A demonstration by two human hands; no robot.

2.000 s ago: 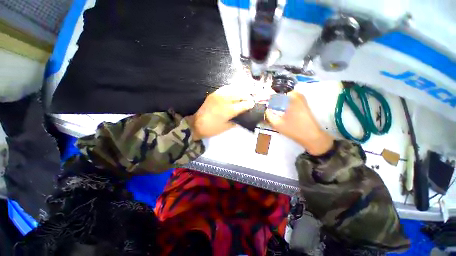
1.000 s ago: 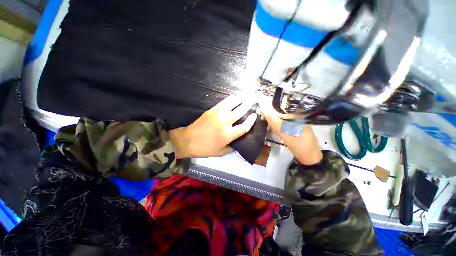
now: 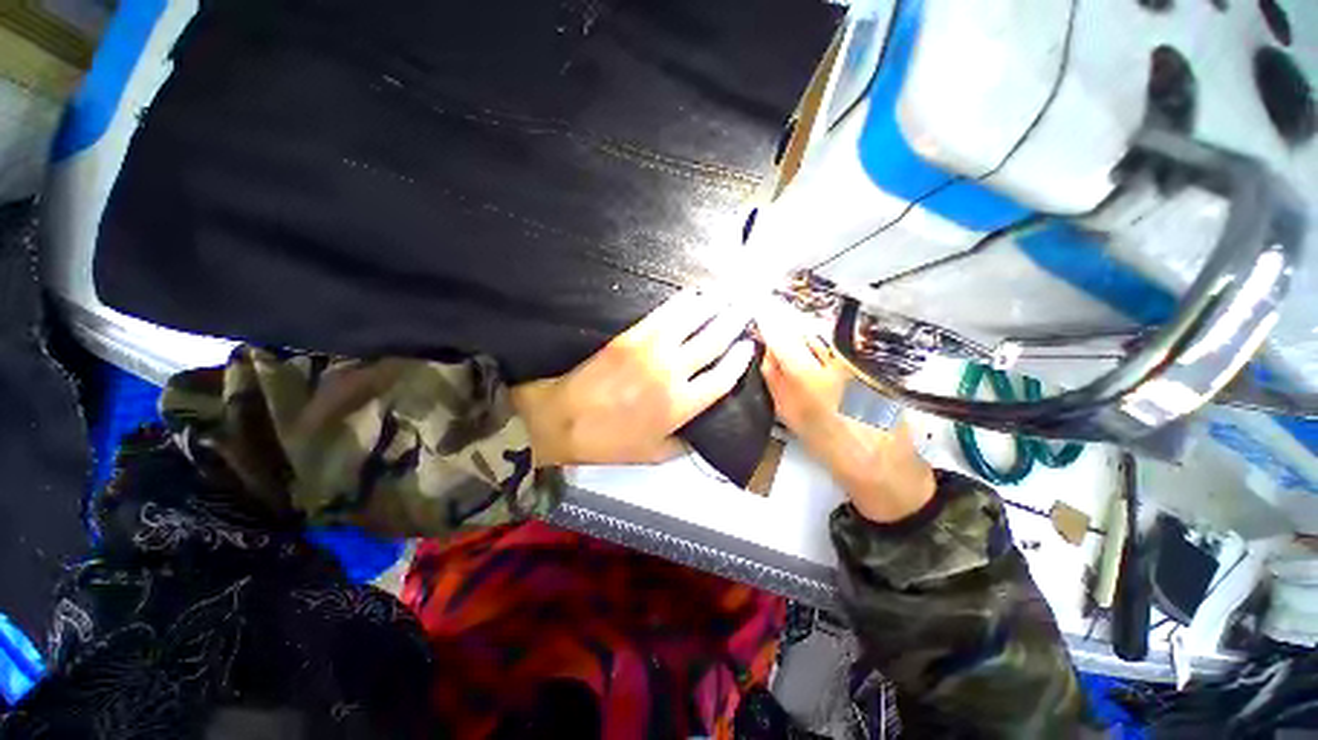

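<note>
A large black garment panel [image 3: 419, 174] lies flat left of the white sewing machine head [image 3: 997, 159], with stitch lines across it. My left hand [image 3: 629, 388] presses on the panel's right edge and on a small dark facing [image 3: 734, 427], whose pointed end hangs towards me. My right hand [image 3: 824, 398] is at the other side of the small piece, its fingertips close to the needle area. The needle and presser foot are lost in lamp glare and behind the machine head. Whether my right fingertips pinch cloth cannot be told.
Green-handled scissors [image 3: 1012, 419] lie right of my right hand. A black rod tool [image 3: 1135, 593] and a slim cream tool [image 3: 1106, 557] lie farther right. A graduated edge ruler [image 3: 694, 549] runs along the table front. Dark cloth [image 3: 36, 434] hangs at left.
The view has shifted, so the machine head covers more of the right side. My hands stay together near the needle. My left hand has moved onto the small dark piece, whose pointed end shows more.
</note>
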